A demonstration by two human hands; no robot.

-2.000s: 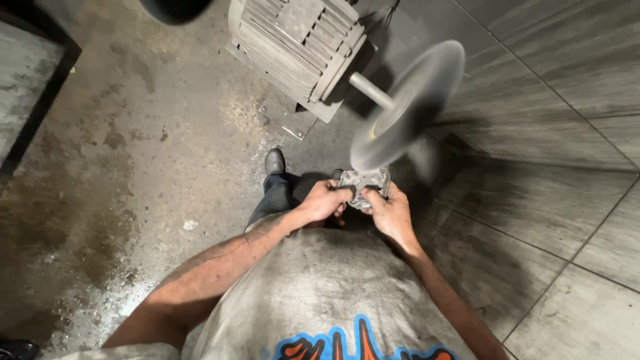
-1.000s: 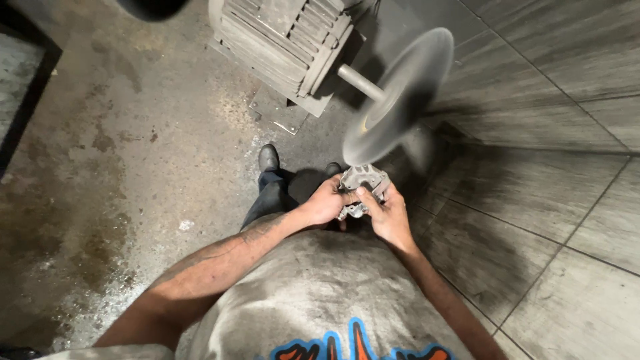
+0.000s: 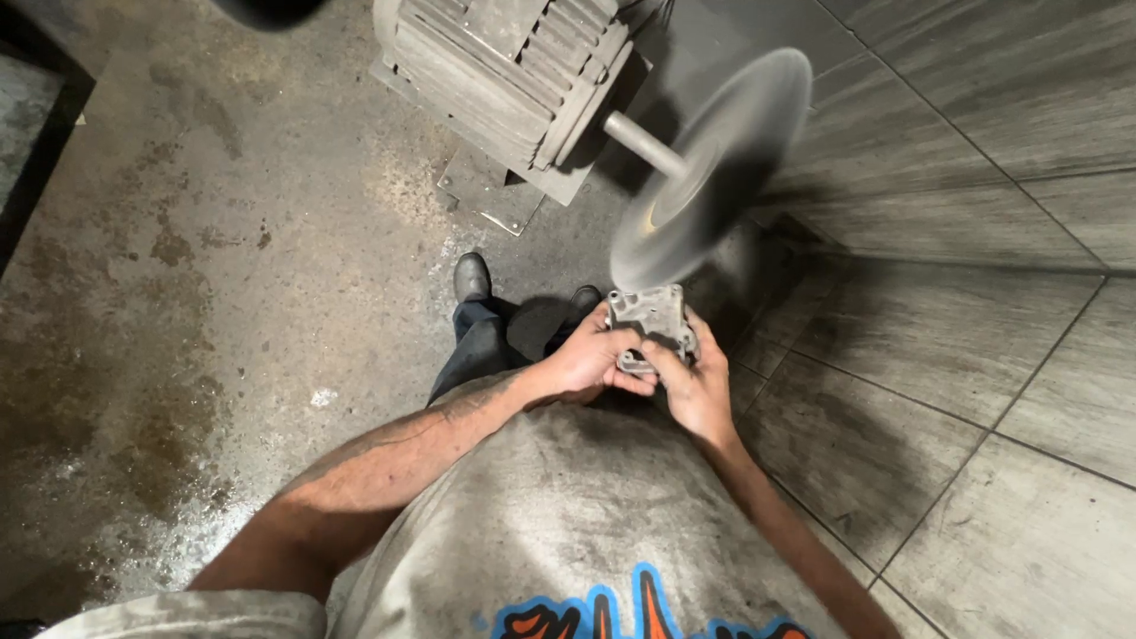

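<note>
A grey cast-metal housing part (image 3: 652, 318) is held between both hands, its hollow, ribbed face turned up. My left hand (image 3: 590, 357) grips its left side and lower edge, fingers partly under it. My right hand (image 3: 697, 377) holds the right side, with the thumb over the lower edge. Directly above the part, a blurred, spinning buffing wheel (image 3: 714, 169) has its lower rim at or very near the part's top edge; whether they touch I cannot tell. A metal shaft (image 3: 646, 144) joins the wheel to a finned electric motor (image 3: 510, 67).
The motor stands on a metal base plate (image 3: 493, 191) on the stained concrete floor (image 3: 311, 293). Grey tiled walls (image 3: 958, 355) rise close on the right. A dark round object (image 3: 268, 9) shows at the top edge, and a grey block-like surface (image 3: 27, 115) at the far left.
The metal part has been turned in the hands, and the grip on it has shifted. Both hands still hold it below the spinning wheel.
</note>
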